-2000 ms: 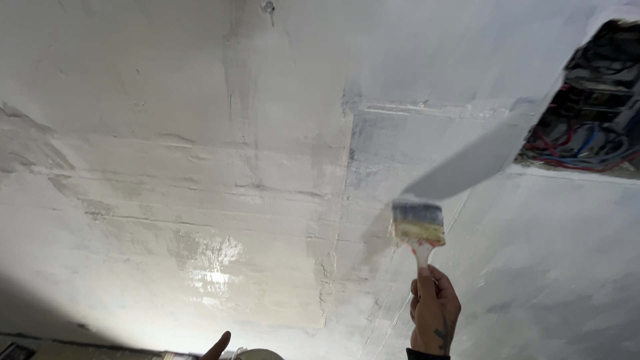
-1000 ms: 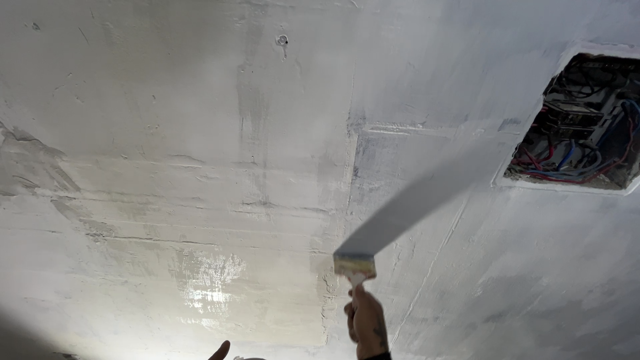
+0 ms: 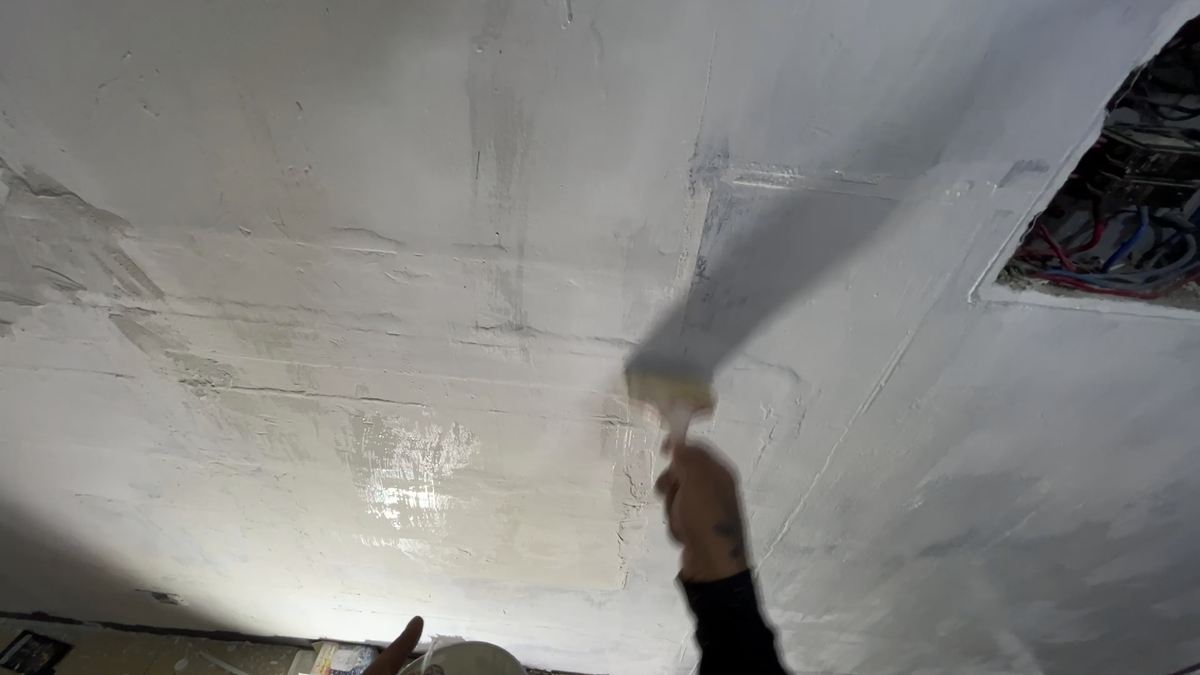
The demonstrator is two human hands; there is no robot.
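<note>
My right hand (image 3: pixel 705 511), in a black sleeve, is closed around the handle of a wide flat paintbrush (image 3: pixel 671 389). The brush is blurred, and its bristles are against the plastered, whitish ceiling (image 3: pixel 562 281). A long shadow runs from the brush toward the upper right. Of my left hand (image 3: pixel 403 647) only a finger or thumb shows at the bottom edge, beside the rim of a pale round container (image 3: pixel 473 659). The rest of that hand is cut off, so its hold on the container cannot be made out. A wet, shiny patch (image 3: pixel 408 478) lies left of the brush.
At the upper right a rectangular opening (image 3: pixel 1116 206) in the surface holds red, blue and dark wires. Raised seams and rough plaster edges (image 3: pixel 75 225) cross the surface. Along the bottom left are a dark small box (image 3: pixel 33 652) and a printed item (image 3: pixel 342 659).
My right hand with the brush has moved left from its place two seconds ago, near the wire opening's side. More of the black sleeve shows now.
</note>
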